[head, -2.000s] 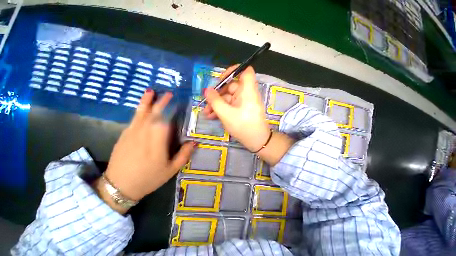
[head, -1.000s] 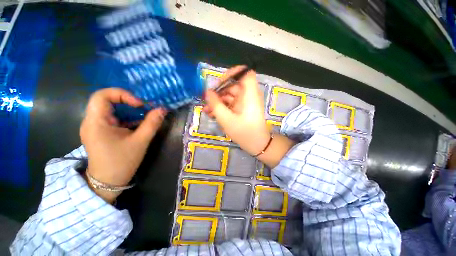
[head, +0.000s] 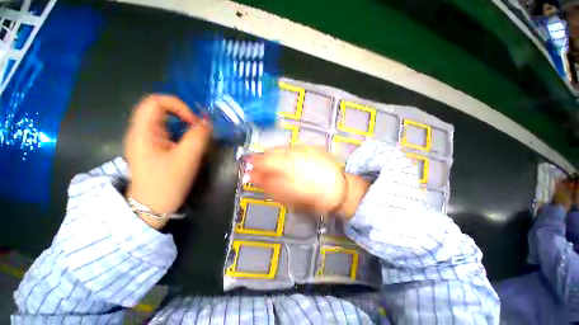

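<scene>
My left hand (head: 166, 152) pinches the near edge of a blue carrier film (head: 222, 76) and holds it raised, bent and blurred, with rows of white adhesive pieces on it. The film overlaps the upper left edge of the tray. My right hand (head: 298, 178) is blurred over the left part of the blister tray (head: 305, 257), palm down; whether it still holds the tweezers cannot be seen. Yellow-edged frames (head: 260, 217) lie in the tray pockets, several hidden under my right hand and sleeve.
Spare blue film (head: 38, 127) lies at the far left, with white openwork strips (head: 16, 35) at its top corner. A pale rail (head: 305, 44) and green belt (head: 381, 32) run beyond the dark bench (head: 482, 171). Another person's hands (head: 564, 192) and sleeve are at the right edge.
My left hand lifted the film from the bench and swung it toward the tray. My right hand moved down over the tray, and the tweezers are no longer visible. The tray with frames has left the view on the belt.
</scene>
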